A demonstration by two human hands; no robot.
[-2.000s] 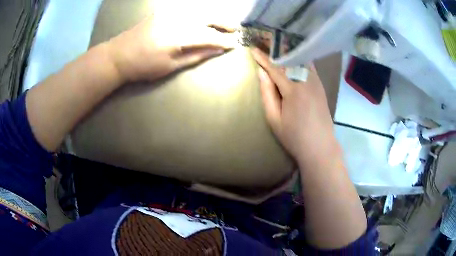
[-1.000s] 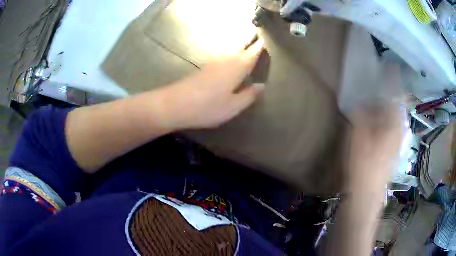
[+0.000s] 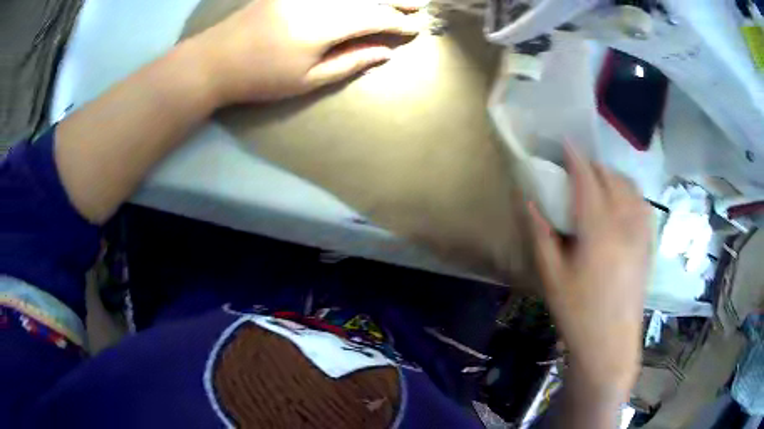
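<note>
A tan garment panel (image 3: 402,159) lies on the white table under the sewing machine's needle area (image 3: 436,23), which is bright with glare. My left hand (image 3: 289,54) rests on the panel just left of the needle area, thumb apart from the fingers; its upper part is washed out by the light. A pale cloth piece (image 3: 544,105) lies along the panel's right side. My right hand (image 3: 599,226) is blurred and has the lower end of the pale cloth between thumb and fingers, at the panel's right edge.
The white machine arm (image 3: 704,80) crosses the upper right. A black phone with a red edge (image 3: 634,99) lies beneath it. White scraps (image 3: 687,230) are heaped at the right. The table's front edge (image 3: 301,230) runs above my lap. Brown cut pieces (image 3: 691,381) show at lower right.
The panel has turned and shifted, uncovering the table's front edge and the phone. My left hand has moved up and left. My right hand has moved slightly left with the pale cloth.
</note>
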